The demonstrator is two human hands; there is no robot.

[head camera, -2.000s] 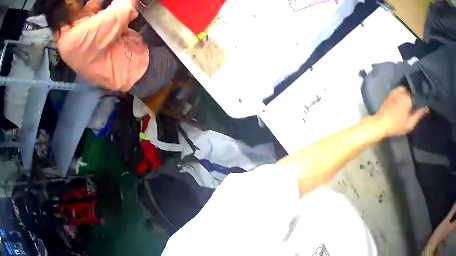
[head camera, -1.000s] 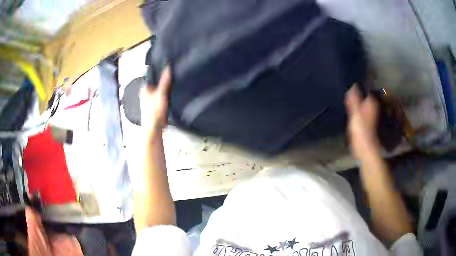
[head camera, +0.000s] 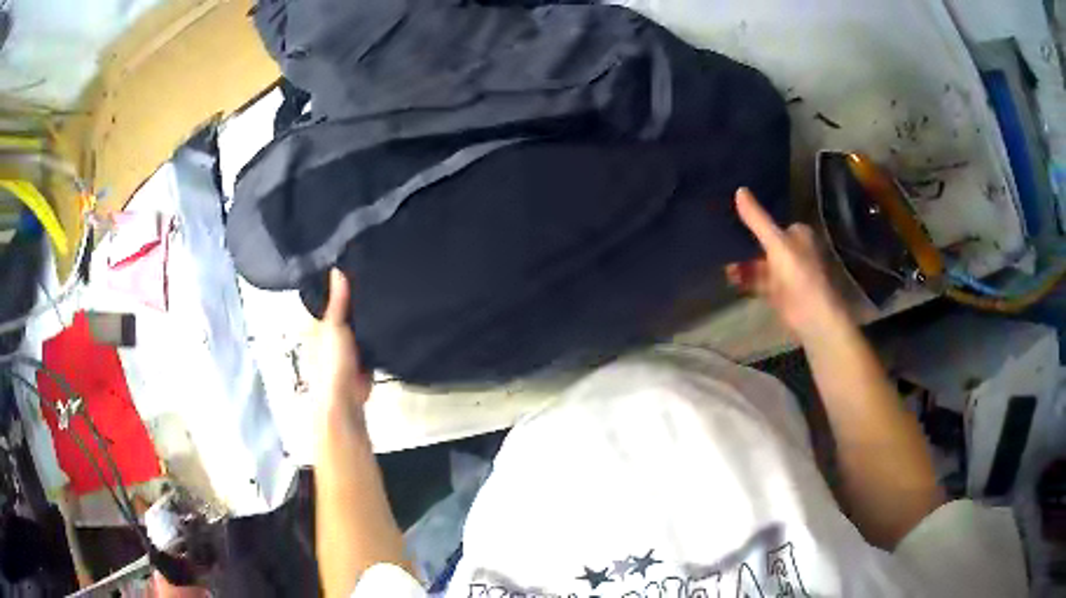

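Note:
The dark grey and black garment piece (head camera: 526, 245) lies in a wide, folded heap on the pressing table in front of me, with a lighter seam band curving across it. My left hand (head camera: 341, 356) grips its lower left edge, thumb on top and fingers hidden. My right hand (head camera: 793, 278) is at its right edge, thumb raised and spread from the curled fingers, with no cloth clearly pinched. The steam iron (head camera: 871, 222) rests to the right of the cloth, with a dark plate and an orange-brown handle. Any board under the cloth is hidden.
The white, stained table (head camera: 433, 411) has its front edge close to my body. Brown cardboard (head camera: 175, 88) lies at the back left. A red cloth panel (head camera: 99, 403) and part of another person are at the left. An orange hose (head camera: 1005, 301) runs from the iron to the right edge.
The view has swung from the left station to the garment. Since one second ago the garment has come down onto the table and spread left. The iron now shows clearly beside it.

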